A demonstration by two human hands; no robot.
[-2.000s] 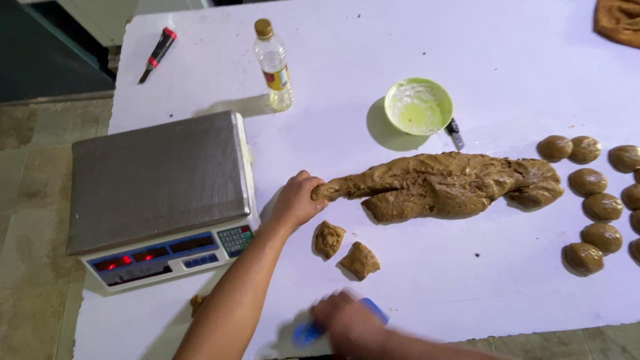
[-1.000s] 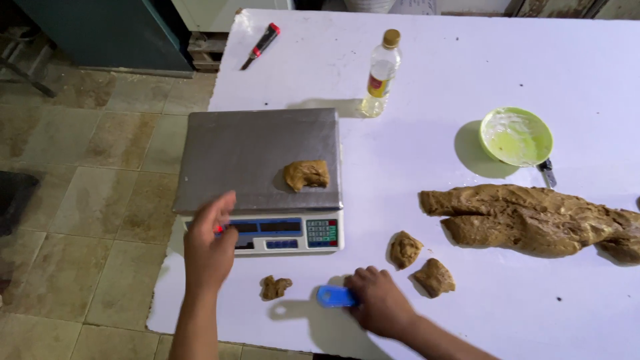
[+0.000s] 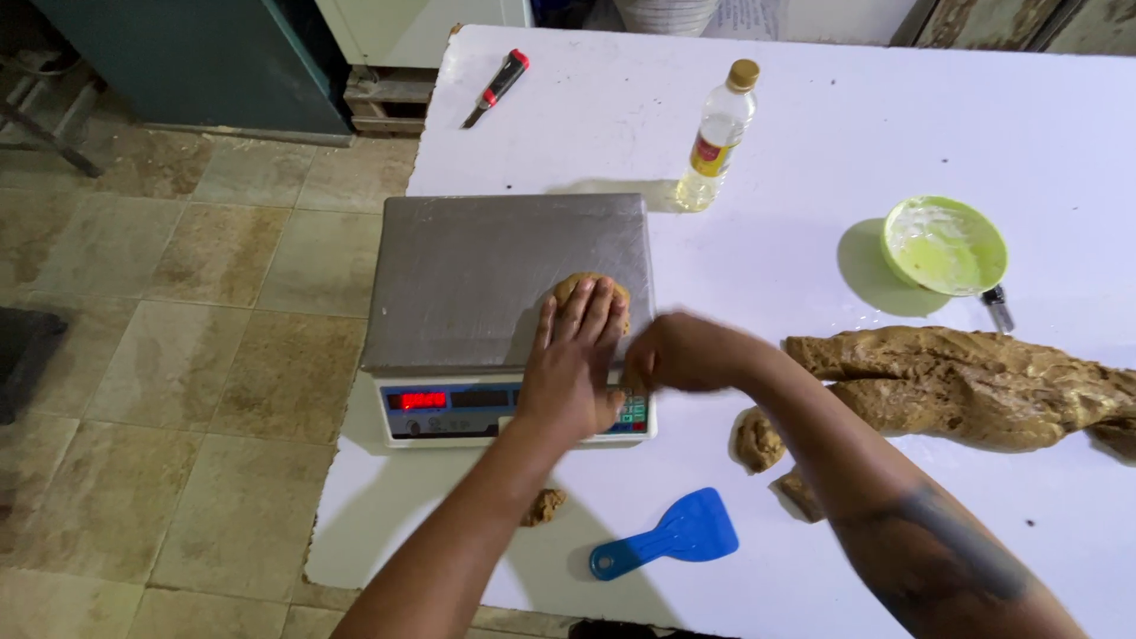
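Note:
My left hand (image 3: 577, 355) lies with fingers stretched over a lump of brown dough (image 3: 592, 286) on the metal plate of a digital scale (image 3: 479, 266); its palm hides part of the keypad. My right hand (image 3: 679, 352), blurred and with fingers curled, is at the scale's right front corner; whether it holds anything cannot be told. A blue plastic scraper (image 3: 683, 528) lies on the table. Two dough pieces, one of them (image 3: 759, 441) round, lie by my right forearm, and a small scrap (image 3: 543, 507) is before the scale. A long dough mass (image 3: 958, 382) stretches to the right.
An oil bottle (image 3: 717, 138) stands behind the scale. A green bowl (image 3: 945, 247) with whitish residue is at the right, a dark-handled tool (image 3: 997, 309) beside it. A red and black utility knife (image 3: 495, 89) lies near the table's back left corner. Tiled floor lies left of the table.
My right hand has let go of the blue scraper and moved up to the scale. My left hand has moved from the scale's front onto the dough. The view has shifted left since the oldest frame.

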